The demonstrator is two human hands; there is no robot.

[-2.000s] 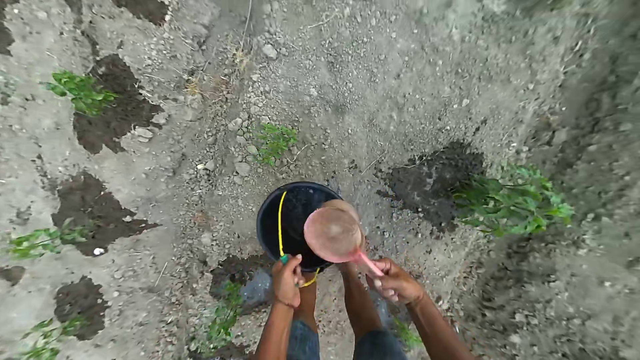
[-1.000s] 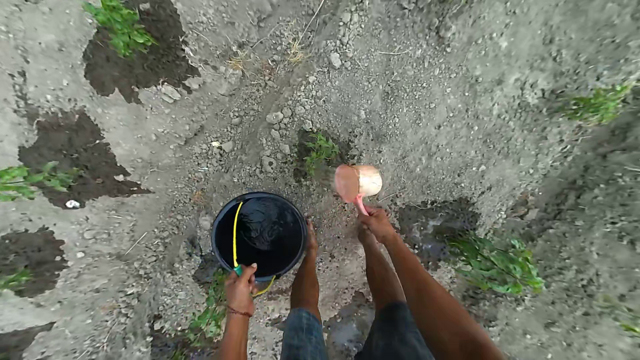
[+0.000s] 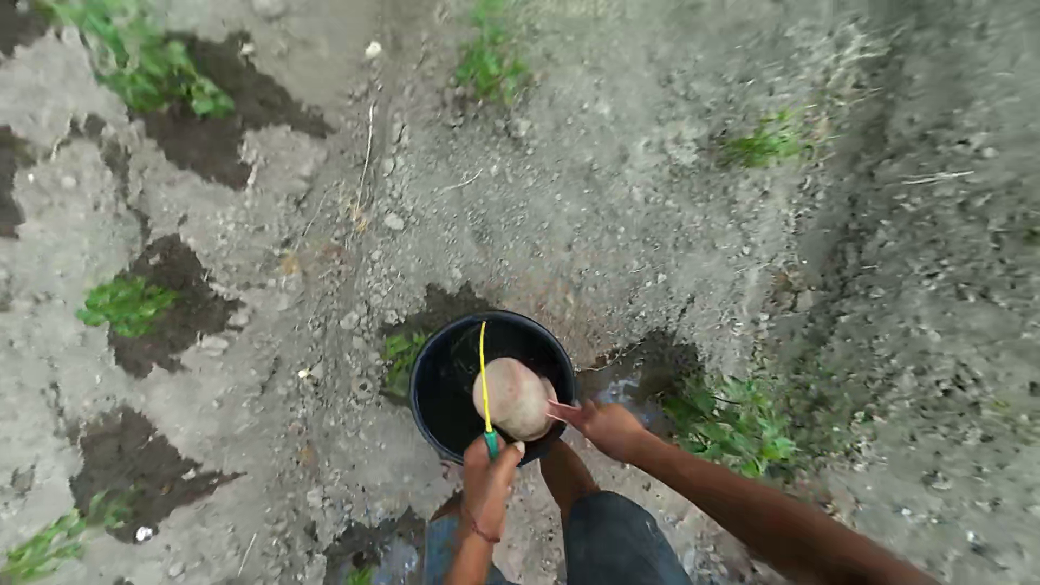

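A black bucket (image 3: pixel 431 410) hangs in front of my legs, with a yellow handle (image 3: pixel 484 357) that has a green grip (image 3: pixel 491 444). My left hand (image 3: pixel 489 475) is closed around that grip at the bucket's near rim. Inside the bucket's mouth is a pinkish dipper (image 3: pixel 510 396), its round bowl over the dark interior. My right hand (image 3: pixel 611 426) holds the dipper's handle at the right rim. How much water the bucket holds cannot be told.
Leafy green plants stand in dark wet soil at the left (image 3: pixel 128 305), upper left (image 3: pixel 146 69) and right (image 3: pixel 735 426). One plant (image 3: pixel 402 357) is partly behind the bucket. Others grow farther ahead (image 3: pixel 491 61) and at upper right (image 3: pixel 765 142). Small stones lie on the dry soil.
My right hand has brought the dipper from right of the bucket back into its mouth. Soil by the plant beside the bucket is dark and wet. The view has moved forward.
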